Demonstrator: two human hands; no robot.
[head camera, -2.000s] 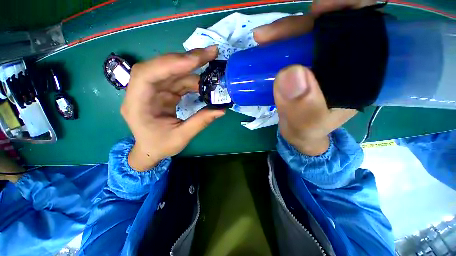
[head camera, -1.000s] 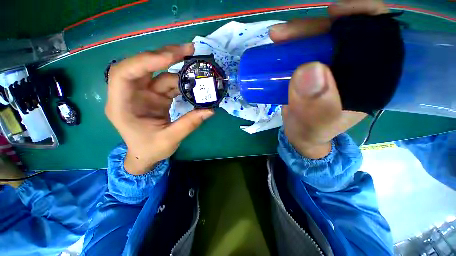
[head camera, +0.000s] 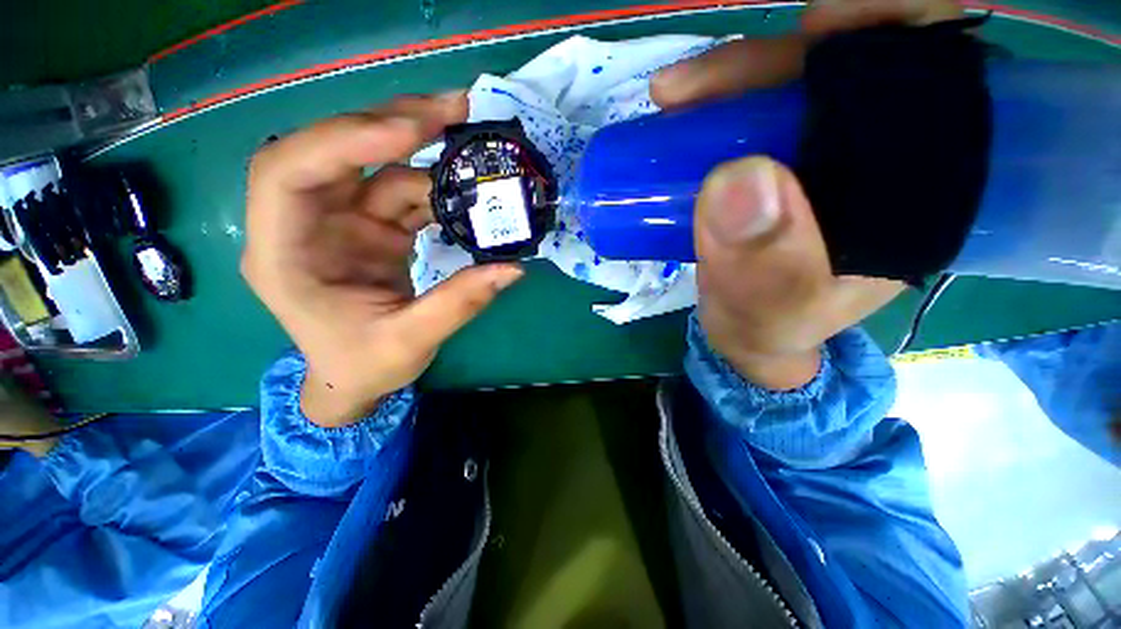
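Note:
My left hand (head camera: 357, 240) holds a round black watch module (head camera: 494, 197) by its edges, open face up, with a white label in its middle. My right hand (head camera: 774, 246) grips a large dispensing syringe (head camera: 652, 184), blue at the front and paler behind, with a black wrap (head camera: 897, 148) round it. The syringe's blue end points at the module's right edge; the needle tip is too faint to tell whether it touches. A crumpled white wipe (head camera: 590, 86) with blue spots lies below both.
A parts tray (head camera: 121, 322) with dark parts stands on the green bench (head camera: 553, 344) at the left. Another module (head camera: 157, 268) lies beside it. A dark cable (head camera: 916, 320) hangs right of my right hand. A neighbouring person's blue sleeve (head camera: 111, 473) shows at lower left.
The module was tilted at the syringe's end, then turned face up and moved left. Since the last earlier frame it has shifted only slightly left, with the syringe also slightly left.

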